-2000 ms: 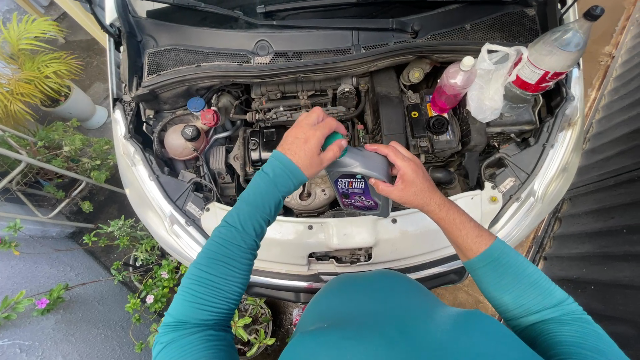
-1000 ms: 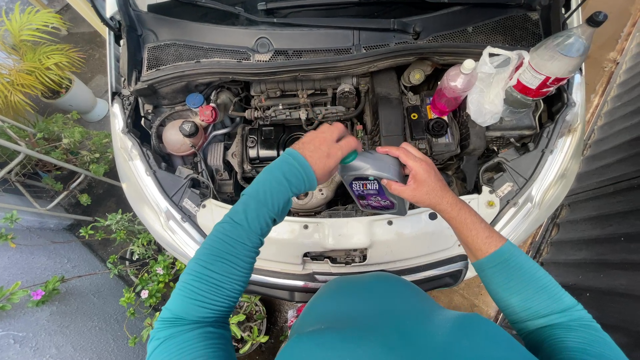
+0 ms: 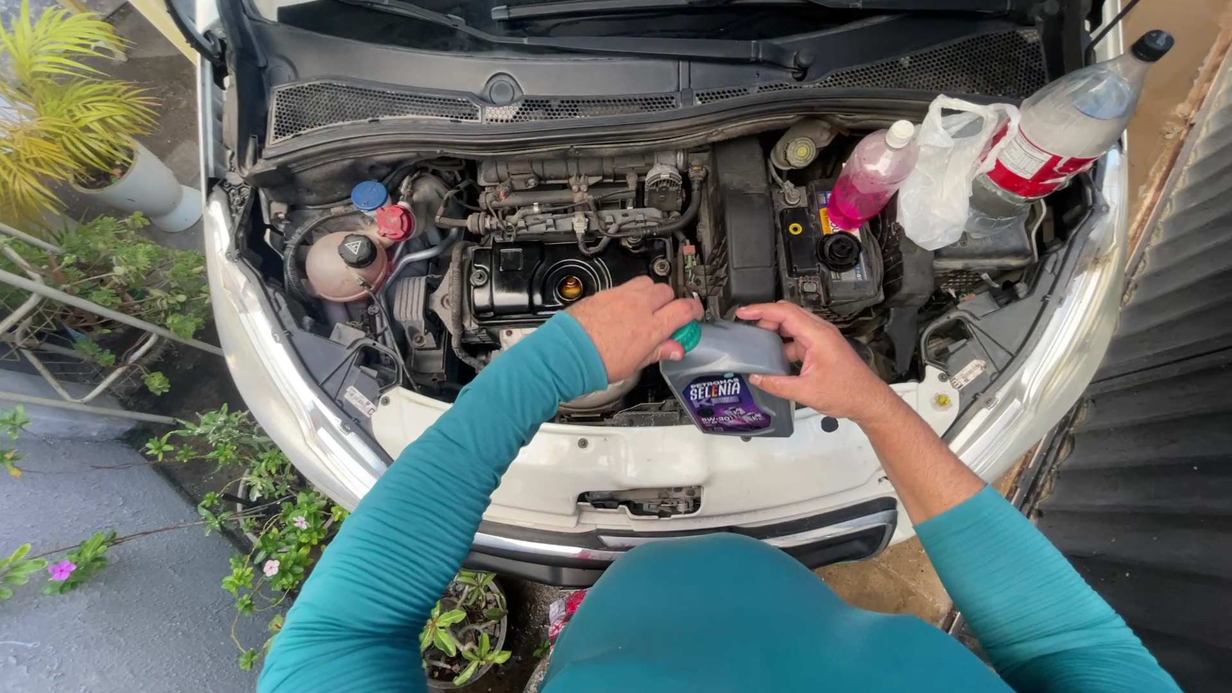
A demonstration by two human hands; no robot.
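A grey motor oil bottle (image 3: pixel 736 356) with a purple label is held over the front edge of the engine bay. The fingers of my left hand (image 3: pixel 630 325) grip its green cap (image 3: pixel 687 335), at the bottle's upper left. My right hand (image 3: pixel 813 356) holds the bottle's handle side, thumb on the front near the label. Whether the cap is loose or still seated cannot be told. Behind my left hand, the oil filler hole (image 3: pixel 570 288) in the black valve cover (image 3: pixel 510 279) stands uncovered.
On the bay's right side stand a bottle of pink liquid (image 3: pixel 874 175), a white plastic bag (image 3: pixel 948 173) and a large clear bottle with a red label (image 3: pixel 1054 144). The coolant tank (image 3: pixel 346 265) is at left. White bodywork (image 3: pixel 635 457) crosses the front; potted plants (image 3: pixel 467 630) stand beyond.
Both hands and the oil bottle have moved right from where they were two seconds ago. The filler hole, covered by my left hand and arm earlier, now shows.
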